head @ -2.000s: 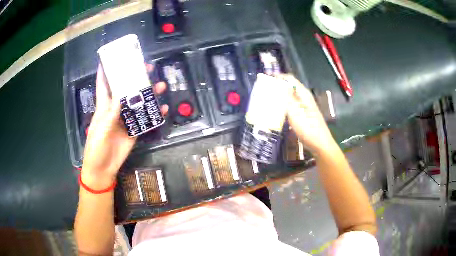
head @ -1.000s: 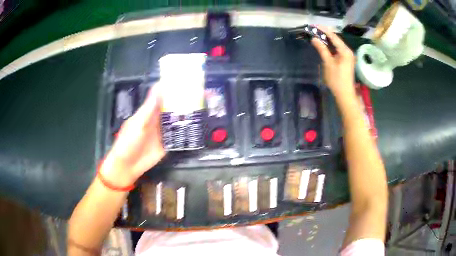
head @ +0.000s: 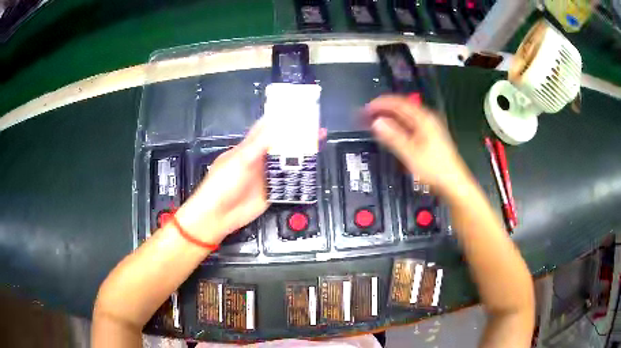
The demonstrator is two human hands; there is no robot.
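My left hand (head: 235,180) holds a bar handset (head: 293,146) upright, front facing me. Its screen glares white above the black keypad with white keys. My right hand (head: 405,132) is blurred, fingers bent, over the upper right of the clear blister tray (head: 170,61). It looks empty. A face-down black phone (head: 400,66) lies tilted just above it in the tray's top row. Another black phone (head: 290,58) lies behind the held handset. Face-down phones with red round spots, such as this phone (head: 361,187), fill the lower row, partly covered by my left hand and arm.
Several loose batteries (head: 337,299) lie along the bench's front edge. Red pens (head: 502,180) lie right of the tray, below a cream fan (head: 545,68). Another tray of phones (head: 361,13) sits on the green conveyor at the back, beyond the pale rail (head: 82,85).
My right hand came back from the far right, where it held a dark handset. A phone now lies at the tray's upper right. My left hand still holds its handset, now further right.
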